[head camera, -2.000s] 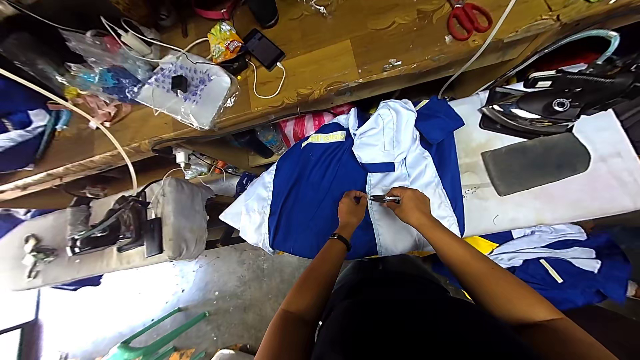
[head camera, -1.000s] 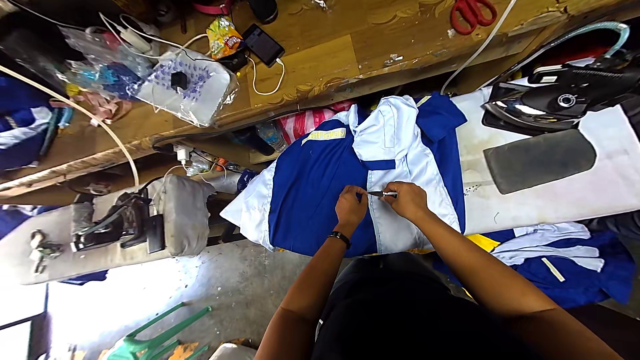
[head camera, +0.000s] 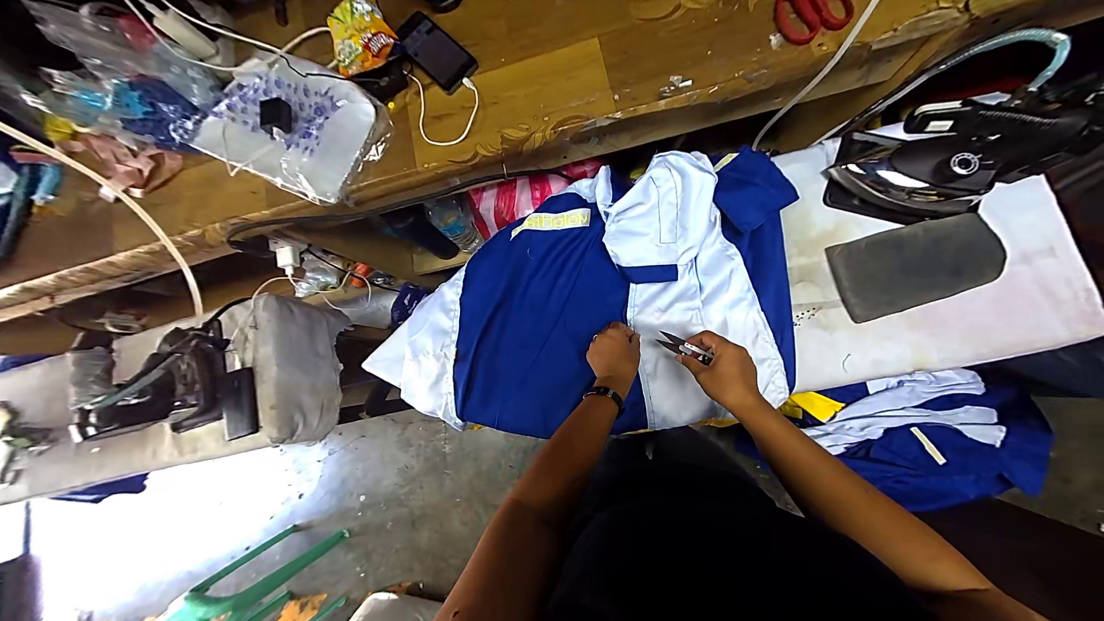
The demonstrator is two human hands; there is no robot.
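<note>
A blue and white garment lies spread on the padded ironing board in front of me. My left hand, with a dark band on its wrist, rests on the garment where blue cloth meets white, its fingers bent and pinched together at the seam. Just to the right, my right hand holds small thread snips, whose two blades are apart and point left, over the white panel. Whether the left fingers pinch cloth or a thread cannot be made out.
A steam iron stands at the right by a dark grey pad. Red scissors and a phone lie on the wooden table. More blue and white garments hang below the board. A green plastic chair is at lower left.
My right hand has moved a little to the right, away from my left hand, and the snips' blades now show apart. The left hand stays at the seam.
</note>
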